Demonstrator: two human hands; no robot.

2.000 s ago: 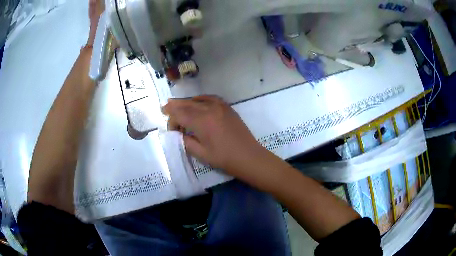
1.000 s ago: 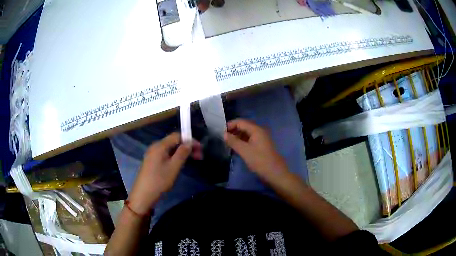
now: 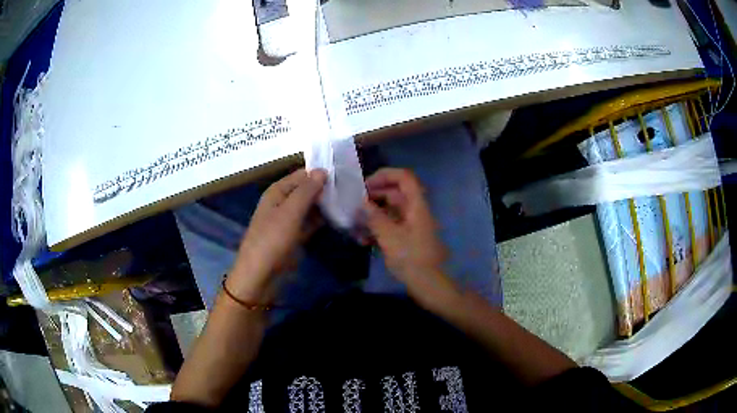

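A white fabric strip (image 3: 327,129) runs from the top of the view across the table and over its front edge. Below the edge it lies in two layers above the lap. My left hand (image 3: 284,214) grips the strip's left side between thumb and fingers, just below the table edge. My right hand (image 3: 404,222) is at the strip's right side, fingers curled on its edge; it is slightly blurred. The needle and machine head are out of view. The slide plate (image 3: 272,10) shows partly at the top.
The white table (image 3: 174,89) has a printed ruler (image 3: 485,74) along its front. A yellow wire basket (image 3: 638,242) wrapped with white cloth stands right of the knees. A strip bundle (image 3: 30,185) hangs at left. Purple threads (image 3: 525,4) show at the top edge.
Both hands came from the machine area down to the lap. Since one second ago they have moved up slightly, nearer the table edge, and the two layers have come together. The view has tilted down.
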